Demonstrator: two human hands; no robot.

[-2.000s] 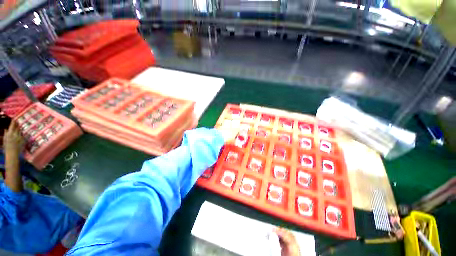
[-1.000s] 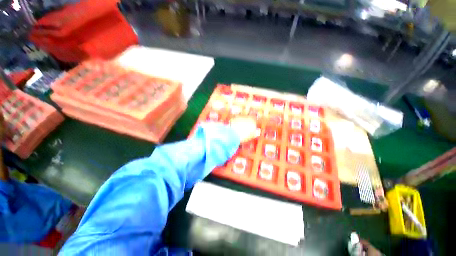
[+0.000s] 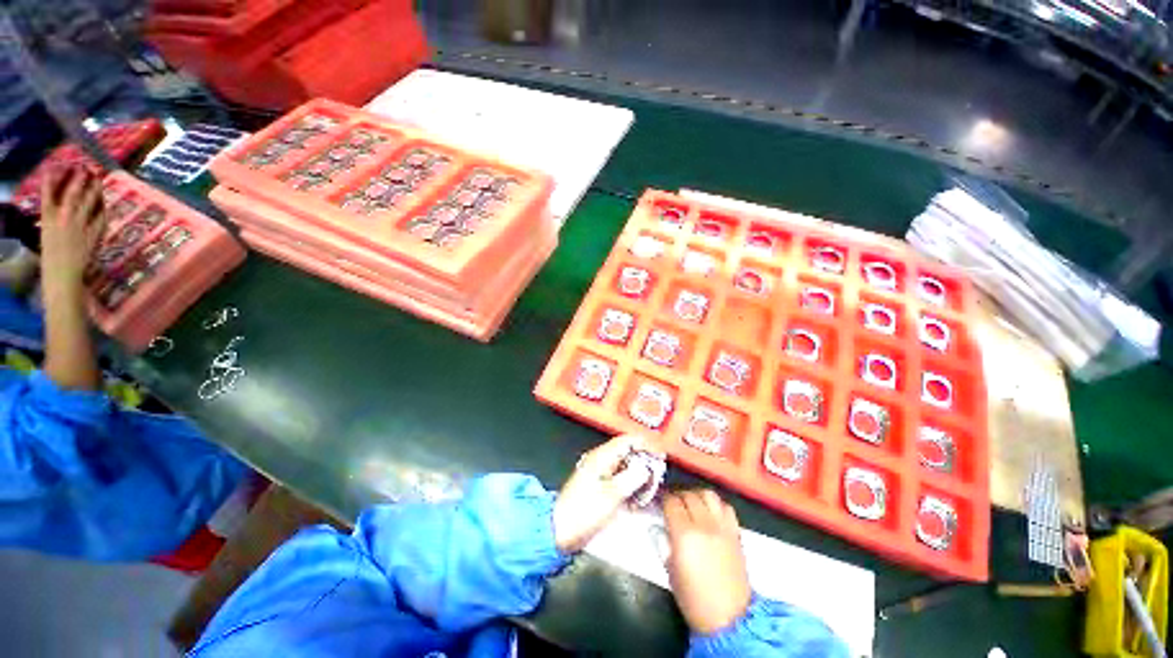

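My left hand is at the near edge of the red foam tray, its fingers closed on a small silver-grey ring-shaped part. My right hand is just right of it, over the long white paper sheet, fingers bent and pointing away from me. Whether it grips anything is hidden. Most tray pockets hold one squarish ring part, red foam showing through its centre. One pocket near the middle shows no part.
Left are stacked foam trays, a white board, loose pale rings and another person's hand at a tray. Right are a plastic bag, a gridded strip and a yellow bin.
My left hand has come back from over the tray to its near edge, now with a part. My right hand has moved left from the lower right to beside it. The view has shifted.
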